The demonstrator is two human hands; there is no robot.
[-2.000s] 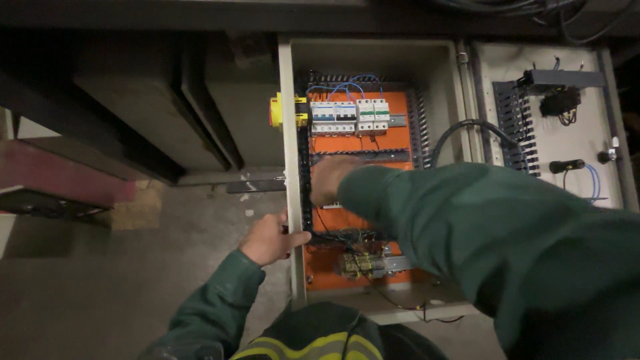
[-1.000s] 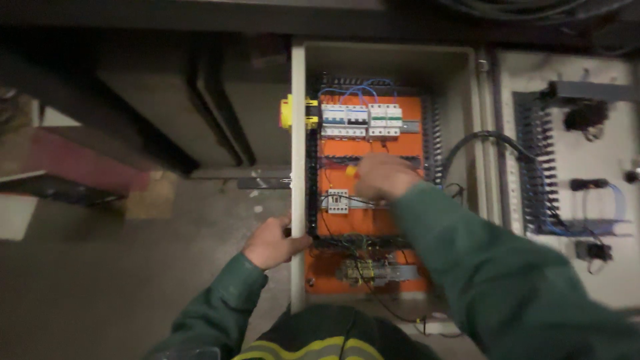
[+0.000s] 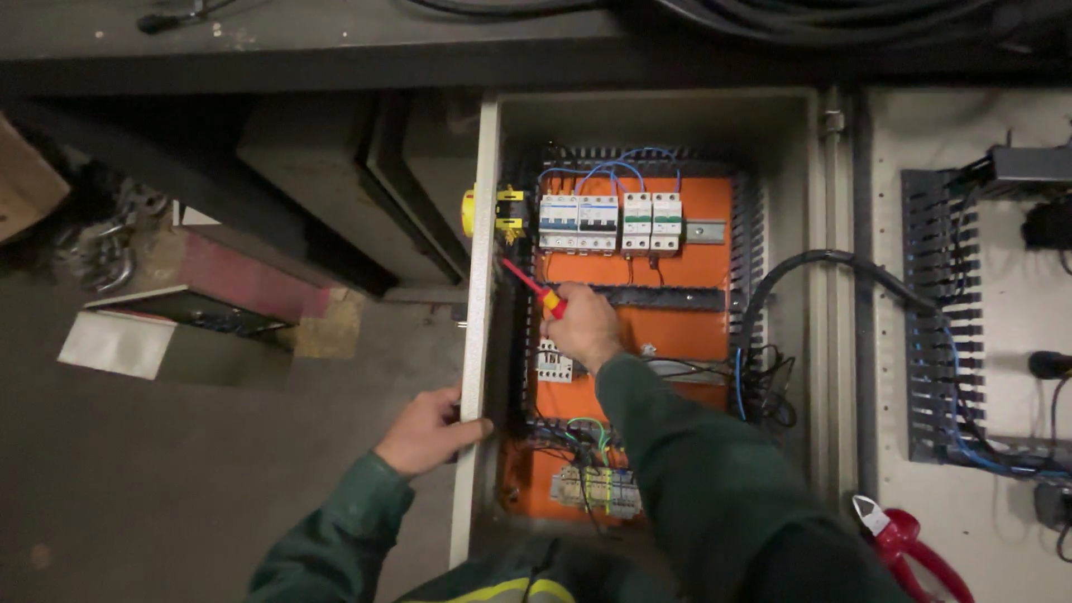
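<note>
My right hand [image 3: 584,327] grips a red and yellow insulated screwdriver [image 3: 536,289] over the orange mounting plate [image 3: 703,335] of a metal electrical enclosure. The shaft points up and left, toward the side wall beside a yellow and black switch [image 3: 494,213]. Outside the enclosure, my left hand [image 3: 431,431] holds the left wall's edge [image 3: 474,352], with the thumb over the rim. Circuit breakers [image 3: 610,224] with blue wires sit on the upper rail. A contactor-like device [image 3: 554,362] is just below my right hand. Terminal blocks [image 3: 596,490] with green wires stand near the bottom.
At the right, the open door [image 3: 1005,519] carries slotted wire duct [image 3: 946,318] and a black cable bundle [image 3: 825,255] joins it to the enclosure. Red-handled cutters [image 3: 909,548] lie on the door's lower left. A dark beam [image 3: 335,71] crosses above, with coiled cable on it.
My right hand has moved up and left from the middle of the plate with the screwdriver. The left hand stays on the enclosure edge. The view has shifted, bringing the cutters into sight.
</note>
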